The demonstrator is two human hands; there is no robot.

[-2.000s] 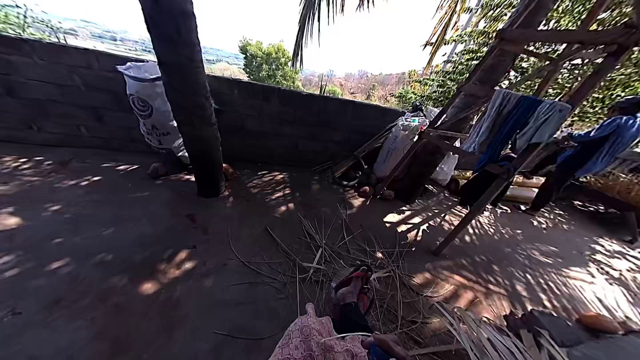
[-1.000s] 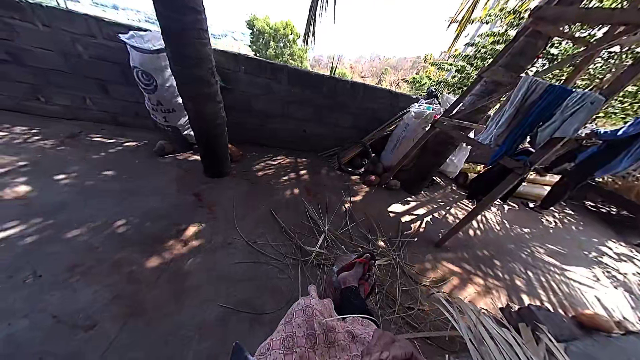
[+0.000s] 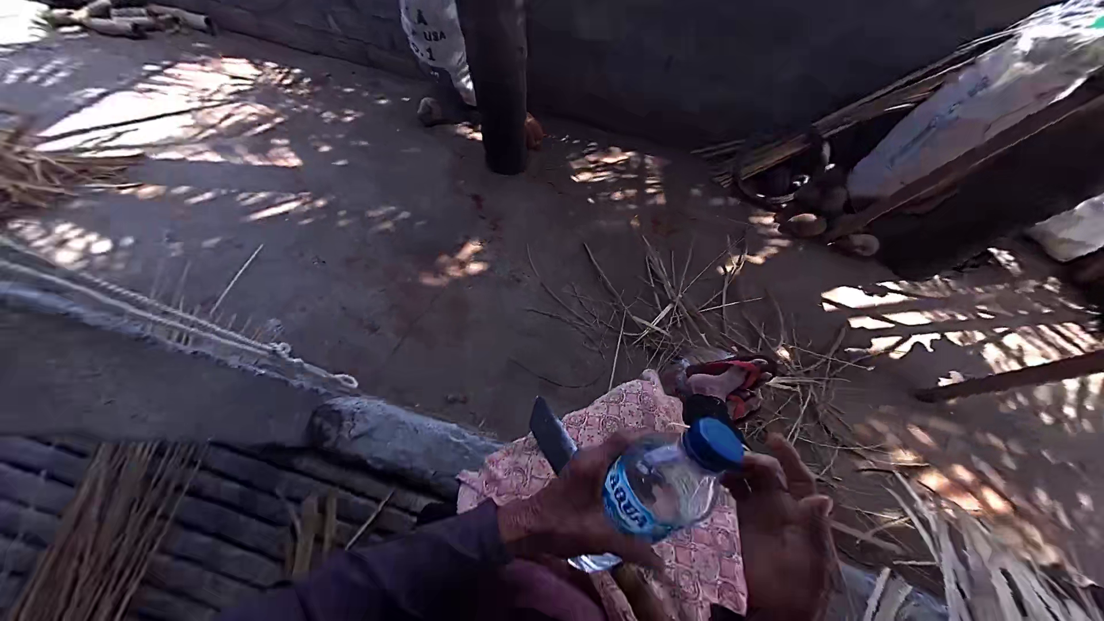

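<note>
My left hand (image 3: 569, 509) is wrapped around a clear plastic Aqua water bottle (image 3: 677, 492) with a blue cap (image 3: 713, 444), held tilted above my lap. My right hand (image 3: 783, 526) is beside the cap with its fingers spread and curved; whether a fingertip touches the cap is unclear. A dark knife blade (image 3: 552, 434) points up from behind my left hand, and its handle is hidden. Pink patterned cloth (image 3: 634, 405) covers my lap beneath the bottle.
Thin dry stalks (image 3: 668, 310) lie around a sandaled foot (image 3: 733, 379). A bundle of thin sticks (image 3: 112, 526) rests on a slatted surface (image 3: 233, 517) at the left. A post (image 3: 503, 86) stands near the wall, and pale dry leaves (image 3: 975, 552) lie at lower right.
The view has swung down and left. A bottle is now in my left hand; neither it nor the blade was plainly visible earlier.
</note>
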